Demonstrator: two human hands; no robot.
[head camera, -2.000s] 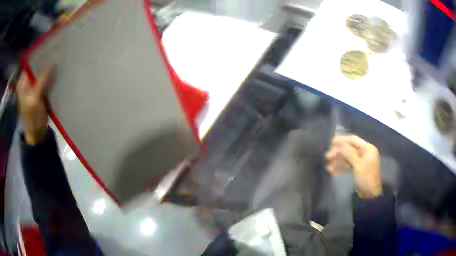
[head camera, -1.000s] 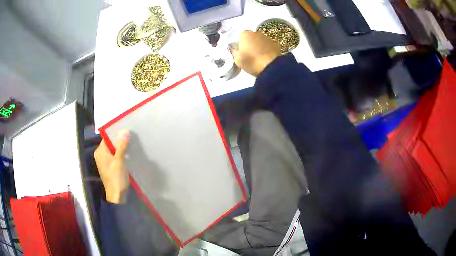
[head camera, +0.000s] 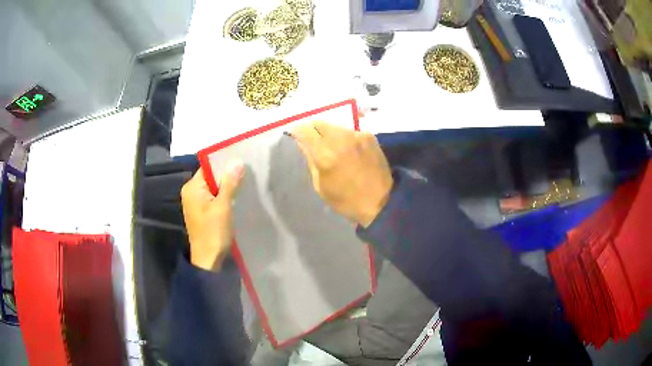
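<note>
A cover panel (head camera: 314, 264) with a grey back and narrow red edges lies tilted over the lap, its top end at the table's front edge. My left hand (head camera: 211, 214) grips its upper left edge, thumb on the grey face. My right hand (head camera: 347, 168) is over the panel's upper part, fingers closed on a slim dark tool (head camera: 288, 134); only its tip shows. The fingers hide the spot under them. The machine head (head camera: 394, 18) overhangs the white table, with a small dark punch (head camera: 375, 51) below it.
Wells of gold pieces sit left (head camera: 269, 83) and right (head camera: 451, 68) of the punch. A black phone (head camera: 541, 51) lies on a dark mat (head camera: 511, 78). Red panels are stacked on the left side table (head camera: 78, 179) and fanned out at the right (head camera: 608, 264), beside a blue bin (head camera: 529, 229).
My right hand has moved from beside the punch down onto the panel. The panel stays in my left hand; earlier it was swung over from the left. The view has shifted.
</note>
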